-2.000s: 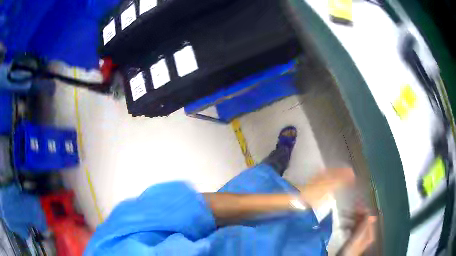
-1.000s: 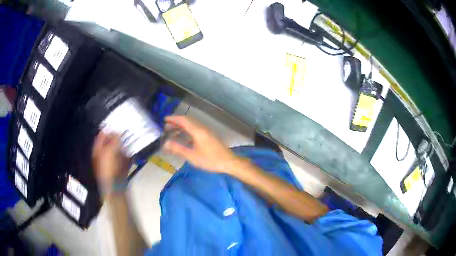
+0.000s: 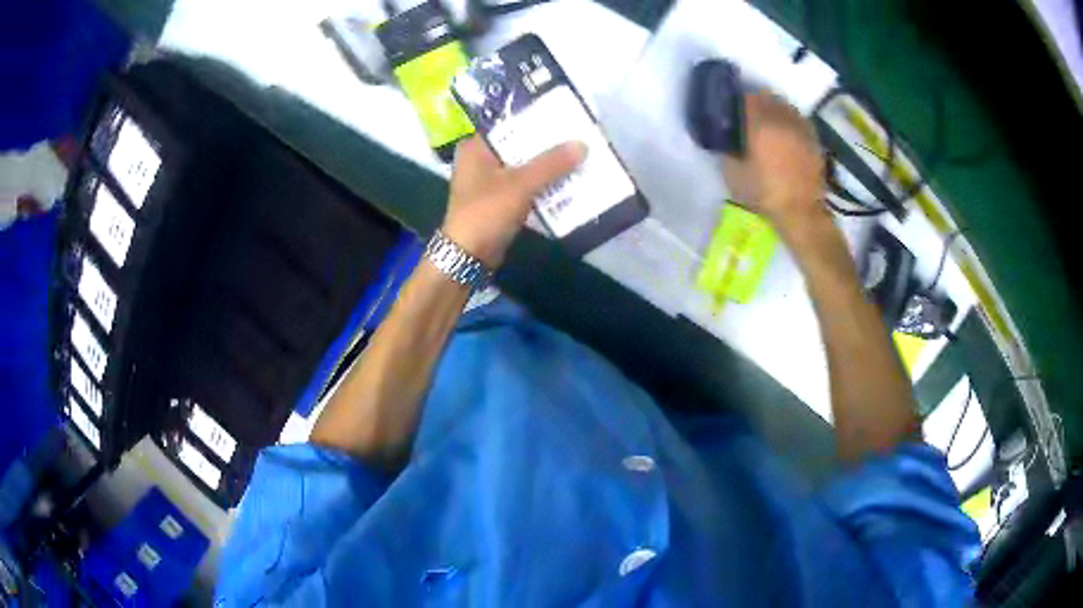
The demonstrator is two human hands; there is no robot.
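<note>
My left hand point(image 3: 489, 202), with a metal watch on the wrist, holds a smartphone point(image 3: 556, 140) over the bench. Its back faces up, with the cameras at the upper left end and a white label under my thumb. My right hand point(image 3: 774, 160) grips a black handheld scanner point(image 3: 716, 107) by its handle, and its head points left towards the phone. The scanner head is a little blurred. Another phone point(image 3: 430, 81) with a yellow-green patch lies on the bench just beyond my left hand, partly hidden by the held phone.
A yellow-green card point(image 3: 739, 253) lies on the white sheet. A black tray point(image 3: 244, 238) with several white-labelled phones stands at the left. Cables and another phone point(image 3: 910, 353) are at the right. A blue bin point(image 3: 145, 549) is at the lower left.
My left hand has moved from the tray side to above the bench with the phone. My right hand has moved right and taken hold of the scanner, lifting its head.
</note>
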